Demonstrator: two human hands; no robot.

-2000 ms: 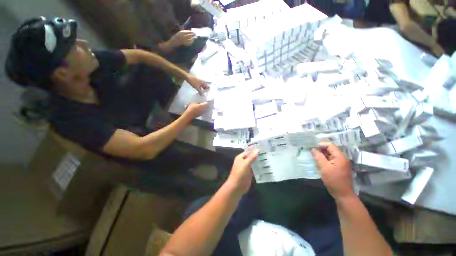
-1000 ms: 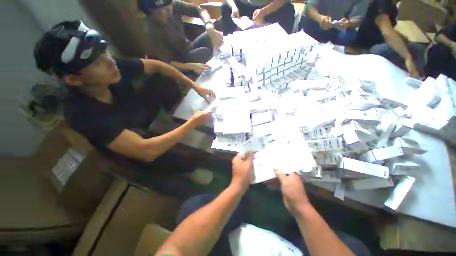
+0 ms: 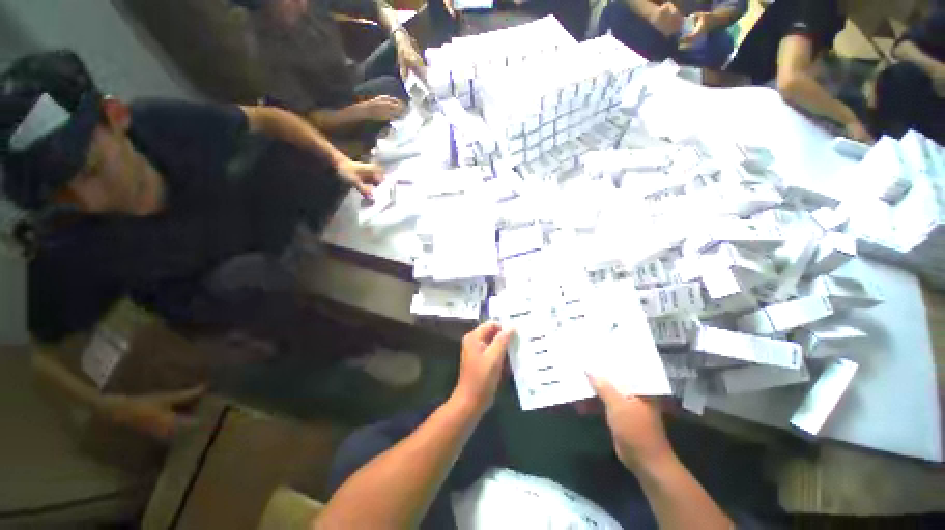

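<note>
A white instruction leaflet (image 3: 575, 342) with dark text and small drawings is spread open in front of me, above the table's near edge. My left hand (image 3: 483, 362) pinches its left edge. My right hand (image 3: 628, 416) holds its lower edge, with the thumb on top and the fingers hidden underneath. Small white cartons (image 3: 748, 348) lie in a loose heap just beyond and to the right of the leaflet. A leaflet stack (image 3: 457, 240) lies flat on the heap beyond my left hand.
Stacked cartons (image 3: 565, 98) stand behind the heap. A person in a dark shirt (image 3: 187, 176) sits at left, one hand on the table edge. Other people sit around the far side. A brown shipping carton (image 3: 233, 466) is at lower left. A white mass (image 3: 528, 502) lies on my lap.
The leaflet now faces me larger and more fully open, and my right hand has moved to its lower edge. The person at left has leaned down, one hand reaching low beside the brown carton.
</note>
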